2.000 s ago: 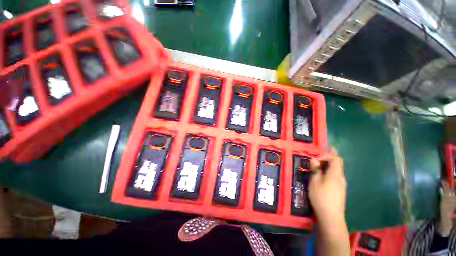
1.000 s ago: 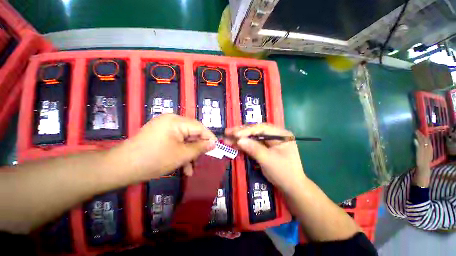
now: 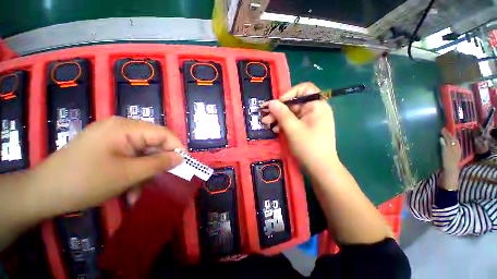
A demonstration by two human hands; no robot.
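My left hand [image 3: 117, 158] pinches a small white label sheet [image 3: 192, 166] with rows of dark marks. A dark red film [image 3: 158, 223] hangs below it over the tray. My right hand [image 3: 305, 120] holds slim black tweezers [image 3: 313, 98] like a pen, their tip at the silver card holder area of the phone body [image 3: 254, 90] in the tray's upper right pocket. Any piece at the tip is too small to tell. The red foam tray [image 3: 297, 190] holds several black phone bodies with orange rings. My left forearm and the film cover some lower pockets.
Grey test equipment [image 3: 327, 30] with a dark screen stands behind the tray. A pale strip [image 3: 109, 38] runs along the back. A tape line [image 3: 395, 125] crosses the green bench [image 3: 354, 158]. At right a person in a striped sleeve [image 3: 430, 201] has hands at another red tray [image 3: 448, 109].
My right hand has moved from beside the label sheet up to the upper right phone, with the tweezers. My left hand with the sheet and film sits further left and lower in view.
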